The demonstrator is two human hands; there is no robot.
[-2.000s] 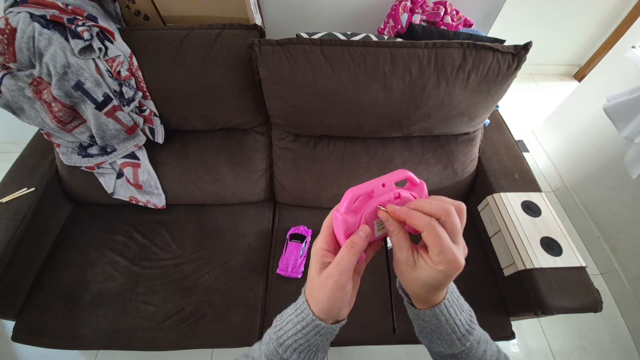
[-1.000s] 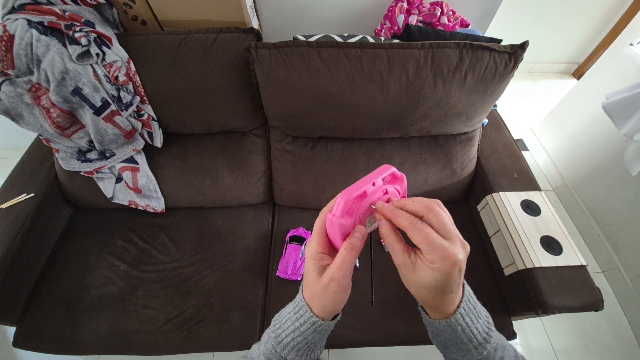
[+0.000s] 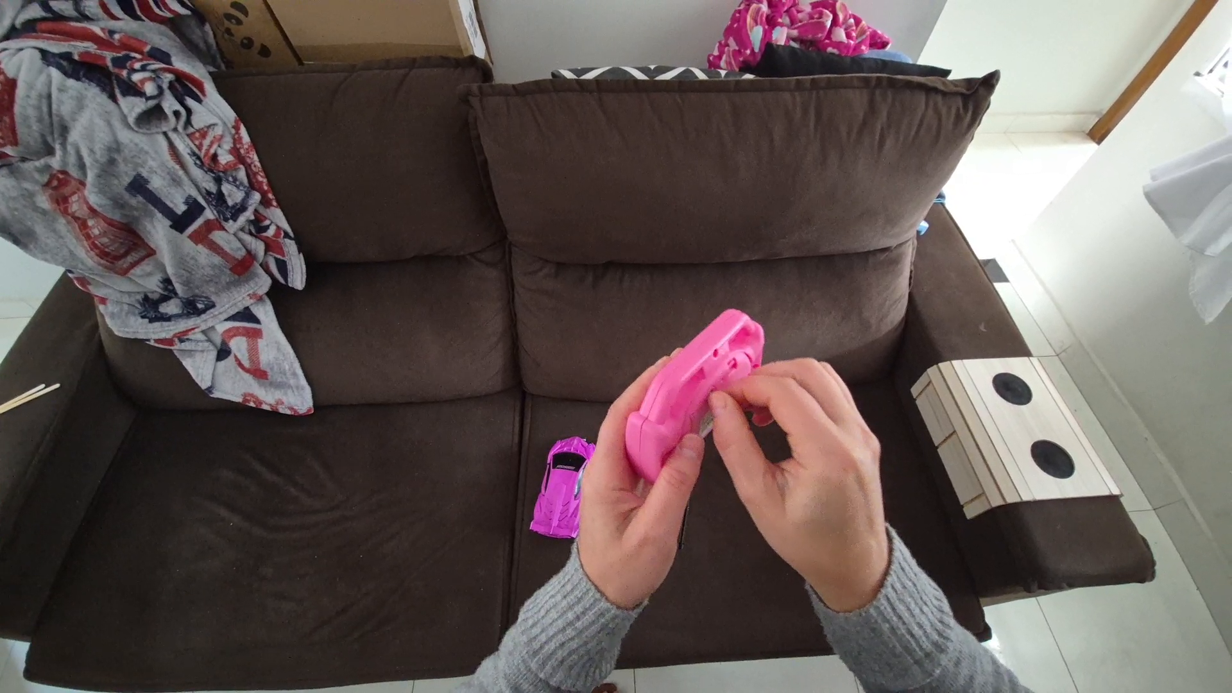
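Observation:
My left hand (image 3: 640, 496) is closed around a pink plastic toy remote control (image 3: 695, 390), which is tilted on edge above the sofa seat. My right hand (image 3: 804, 462) is at the remote's right side, thumb and forefinger pinched against its underside; whether they grip a small part there cannot be told. A pale label shows partly beside the left thumb. To the left of my left hand, a purple toy car (image 3: 562, 488) lies on the seat cushion, its right edge partly hidden by the fingers. A thin dark rod, mostly hidden, lies behind the hands.
The brown sofa (image 3: 289, 539) fills the view. A printed blanket (image 3: 173, 202) hangs over its left side, and thin wooden sticks (image 3: 29, 397) lie on the left armrest. A slatted wooden armrest tray (image 3: 1020, 433) with two black discs covers the right one. Behind stands a cardboard box (image 3: 375, 29).
The pink remote has been turned from showing its face to a steeper, edge-on tilt. My right hand stays beside it with the fingers pinched. The toy car has not moved.

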